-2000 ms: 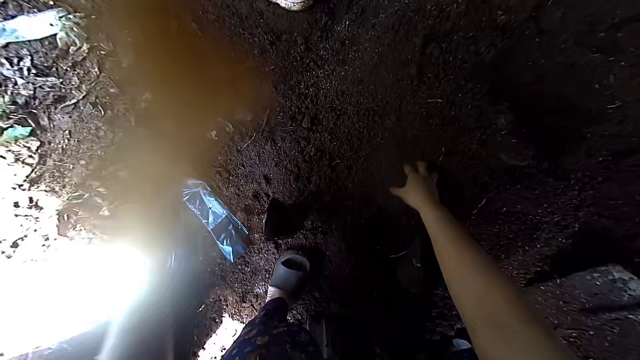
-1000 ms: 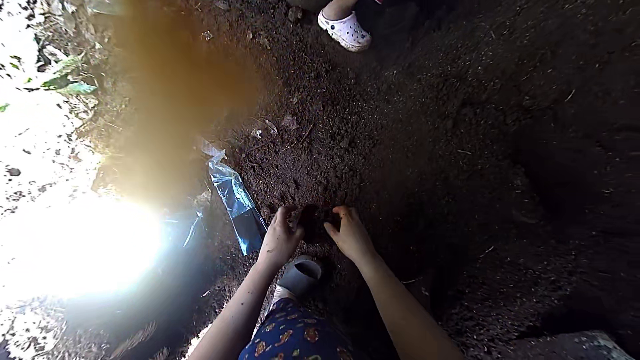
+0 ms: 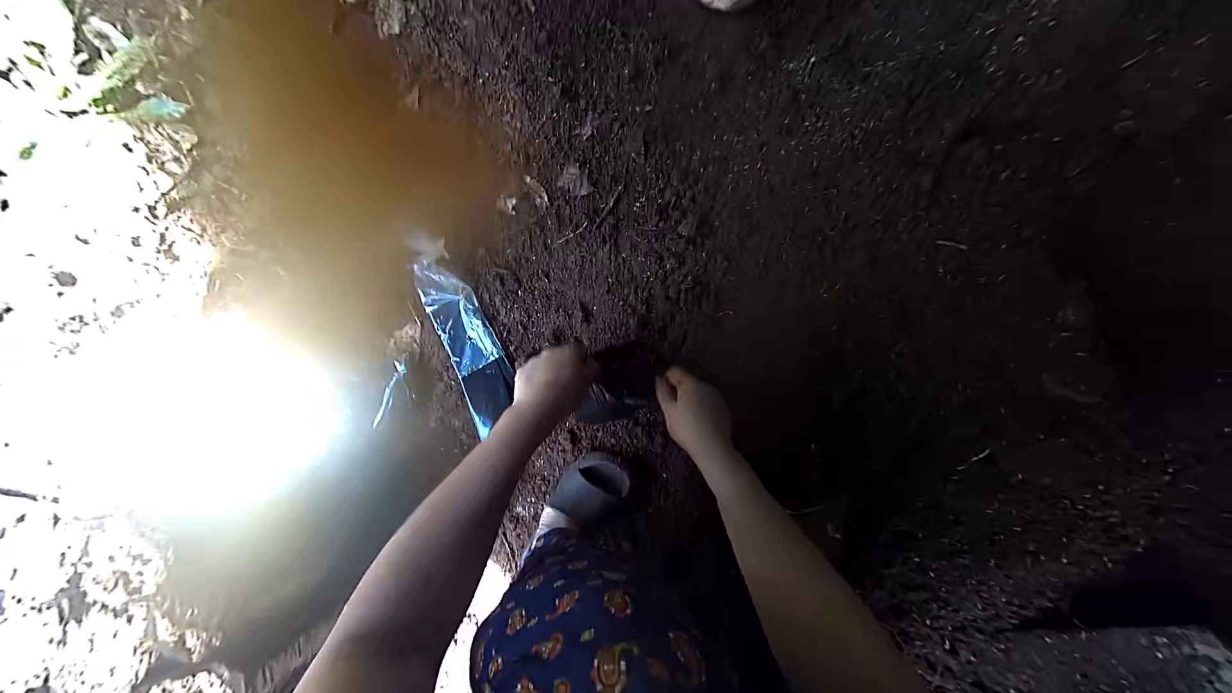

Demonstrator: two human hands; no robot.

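Note:
Between my two hands is a dark plastic bag point(image 3: 616, 390), its opening dark and its contents hard to make out. My left hand point(image 3: 555, 380) is closed on the bag's left edge. With fingers pinched together, my right hand point(image 3: 691, 404) grips its right edge. Just left of my left hand, a long strip of shiny clear-and-dark plastic film point(image 3: 462, 332) lies on the dark soil point(image 3: 818, 231).
My foot in a grey slipper point(image 3: 589, 488) stands just below the bag. A pale shoe point(image 3: 727, 4) shows at the top edge. A flat stone-like slab point(image 3: 1136, 659) lies bottom right. Strong glare and an orange blur cover part of the left side.
Two seconds ago my right hand was spread over the soil to the right, away from the dark bag; now both hands are at the bag. The bag's rim has been drawn wider between them.

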